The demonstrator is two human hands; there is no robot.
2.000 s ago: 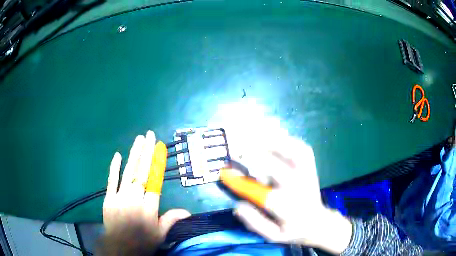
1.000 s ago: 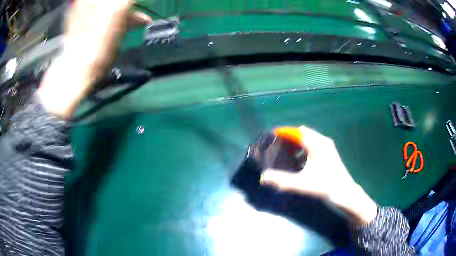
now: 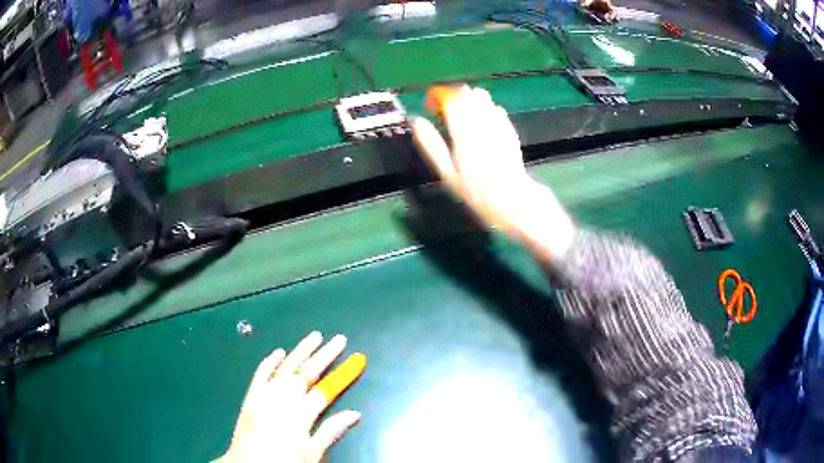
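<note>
A silver-grey cable fixture [image 3: 372,114] with a dark window lies on the green conveyor at the upper middle. My right hand [image 3: 477,154] is stretched over the conveyor just right of it, slightly blurred, thumb apart from the fingers, with an orange cot on one finger. It does not seem to touch the fixture, and nothing shows in it. My left hand [image 3: 294,407] is over the green bench at the lower left, empty, fingers spread, one finger in an orange cot. Its wrist is cut off by the lower edge.
Another fixture [image 3: 598,83] with cables lies on the conveyor at upper right. A grey slotted fixture [image 3: 706,227] and orange scissors [image 3: 737,298] lie on the bench at right. Cabled machinery [image 3: 68,235] stands at left. A dark rail [image 3: 298,199] separates bench and conveyor.
The cabled fixture has left the bench, and a fixture lies on the conveyor. My left hand has come back from the conveyor to the bench; my right hand has reached forward. The view has tilted up.
</note>
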